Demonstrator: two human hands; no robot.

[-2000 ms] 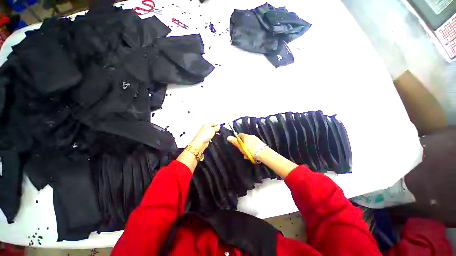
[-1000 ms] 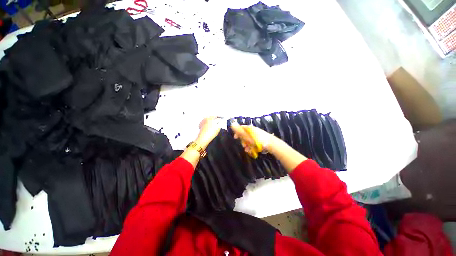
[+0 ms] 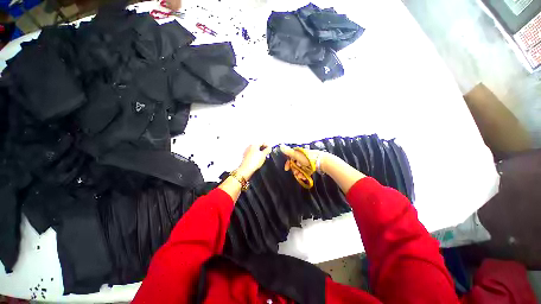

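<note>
A chain of joined black pieces (image 3: pixel 368 169) lies in pleat-like rows across the near part of the table. My left hand (image 3: pixel 255 159) pinches the chain's far edge, near its middle. My right hand (image 3: pixel 301 161) holds yellow-handled scissors (image 3: pixel 305 178) just right of my left hand, with the loops around the fingers. The blades point toward the far edge of the chain and are too small and hidden to tell whether they are open. The threads between the pieces are too fine to see.
A large heap of black pieces (image 3: pixel 118 89) covers the left of the white table (image 3: pixel 415 89). A small black pile (image 3: pixel 311 35) lies at the far side. Red-handled scissors (image 3: pixel 163 10) and a small red tool (image 3: pixel 205 28) lie at the far left. A brown cardboard piece (image 3: pixel 495 116) stands beyond the right edge.
Both hands stay at the chain's far edge and have moved slightly right since the last frame. The scissors' yellow loops now show more fully.
</note>
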